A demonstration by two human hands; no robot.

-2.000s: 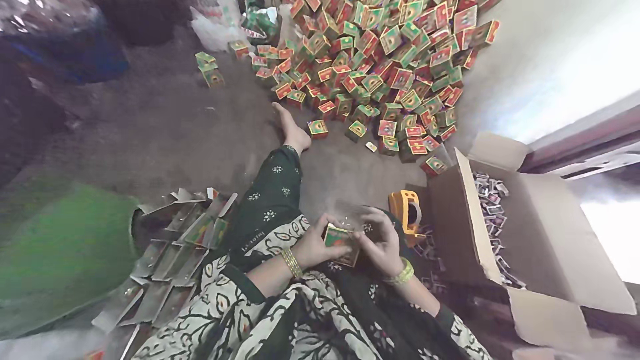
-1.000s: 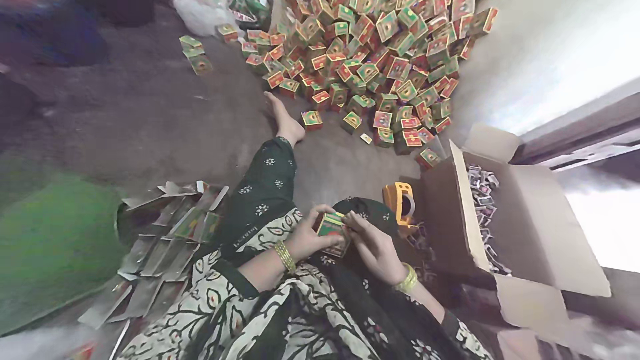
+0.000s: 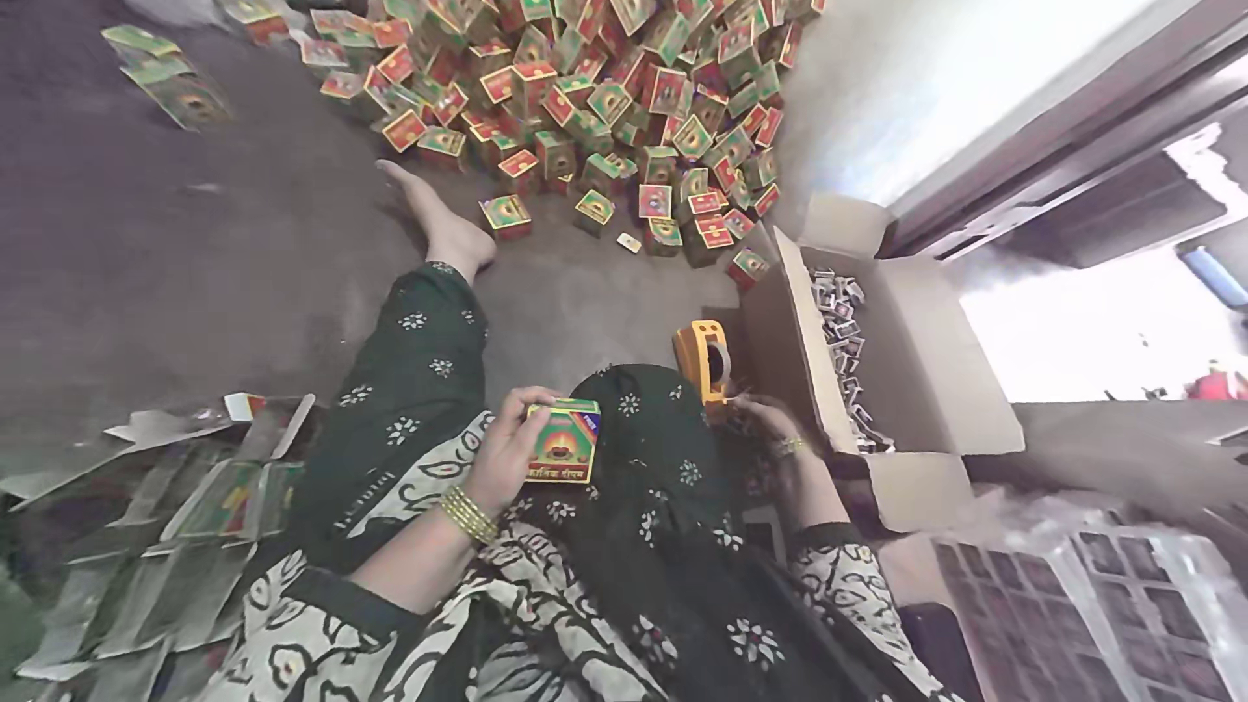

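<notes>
My left hand [image 3: 509, 444] holds a small green and red printed cardboard box [image 3: 564, 443] over my lap, its printed face upward. The fingers lie along its left side. At the lower end of a yellow tape dispenser [image 3: 694, 361], which stands on the floor by my right knee, is my right hand [image 3: 770, 421]. Its fingertips touch or nearly touch the dispenser; they are blurred, and I cannot tell whether a piece of tape is between them. A roll of tape [image 3: 720, 364] shows in the dispenser.
A large pile of similar small boxes [image 3: 604, 107] covers the floor ahead. An open carton [image 3: 916, 361] at the right holds many small packets [image 3: 843, 341]. Flattened printed cartons [image 3: 185, 526] lie to my left. A plastic-wrapped pack [image 3: 1082, 604] is at the lower right.
My right hand has left the small box and moved right to the tape dispenser. My left hand alone now holds the box, which both hands touched before.
</notes>
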